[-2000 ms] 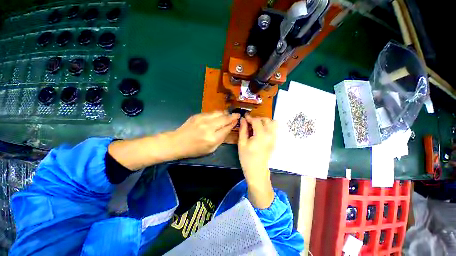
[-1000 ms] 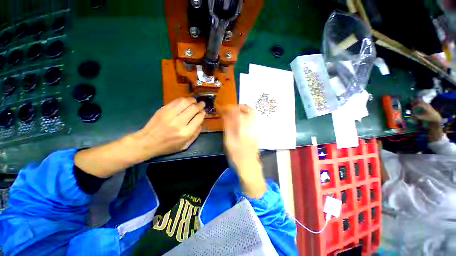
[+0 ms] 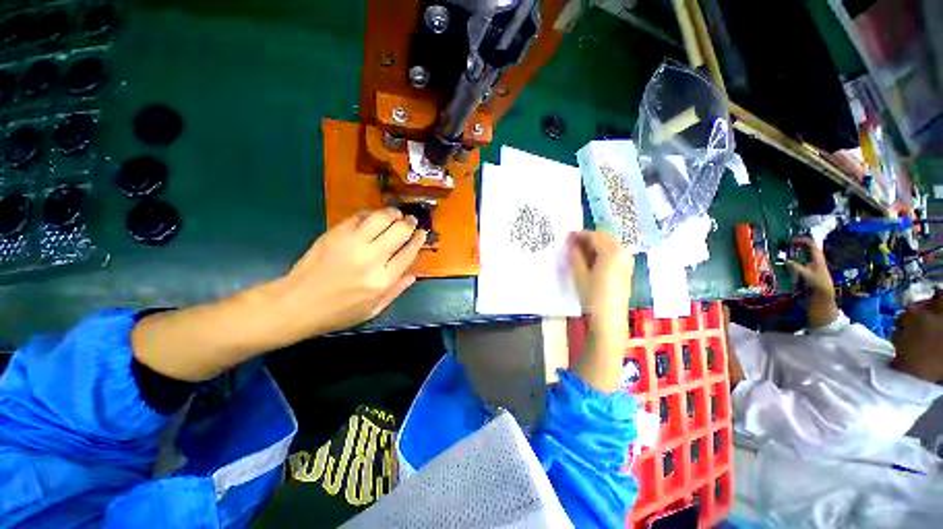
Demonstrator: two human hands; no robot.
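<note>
A black housing sits at the front of the orange hand press, partly hidden by my left fingers. My left hand holds it there with the fingertips. My right hand is over the right edge of the white paper, near the heap of tiny metal parts; its fingertips are close together, and I cannot tell whether they hold a part. The pale parts box stands just beyond it. The press linkage stands above the housing.
Three loose black housings lie left of the press, beside a clear blister tray of housings. A crumpled clear bag lies by the parts box. A red crate is below the bench edge. Another person in white sits at right.
My right hand has left the housing and moved right, across the paper. My left hand has stayed at the housing. The view has turned to the right, showing more of the other person.
</note>
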